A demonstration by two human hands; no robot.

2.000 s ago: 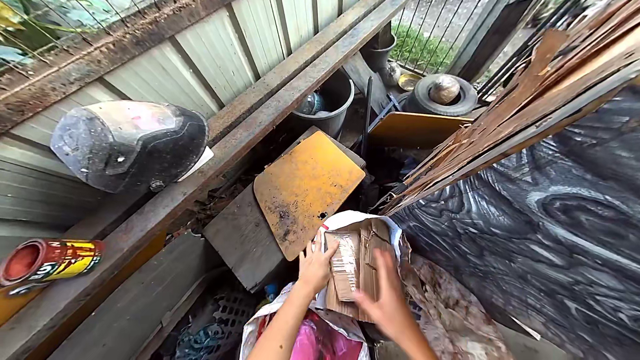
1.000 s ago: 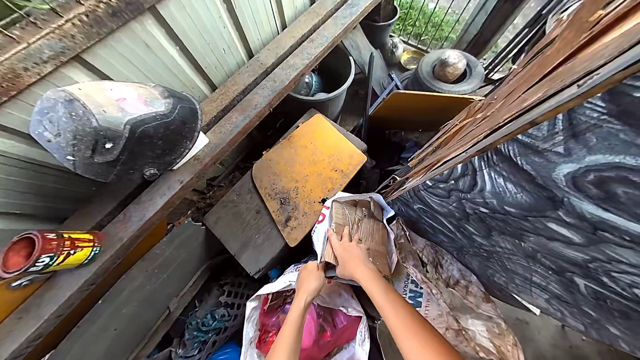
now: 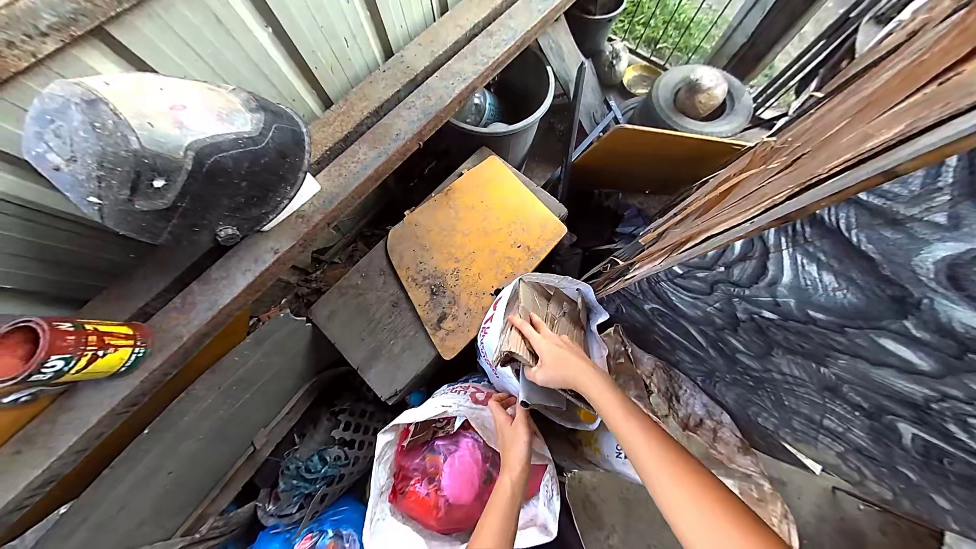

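My right hand (image 3: 555, 357) rests on folded brown cardboard (image 3: 560, 309), its fingers spread over the near left edge. The cardboard stands packed in the mouth of a white sack (image 3: 499, 335) with red print. Just below and to the left, my left hand (image 3: 512, 427) has thumb and fingers together at the facing rims of this sack and a second white sack (image 3: 389, 488); whether it pinches one of them is unclear. Pink and red plastic-wrapped things (image 3: 450, 476) fill the second sack. A yellow wooden board (image 3: 476, 252) lies just beyond the cardboard.
A dusty helmet (image 3: 168, 156) and a tipped-over can (image 3: 84, 351) are by the rusty metal beam (image 3: 343, 183) at left. A grey bucket (image 3: 526, 107) and a tire (image 3: 720, 114) stand farther back. Splintered plywood (image 3: 801, 160) and a black swirl-patterned sheet (image 3: 839, 320) border the right side. A plastic basket (image 3: 347, 435) lies lower left.
Two seconds ago the cardboard's flaps stood more open between both hands; now it is folded down in the sack. My left hand has moved down from the cardboard to the sack rims.
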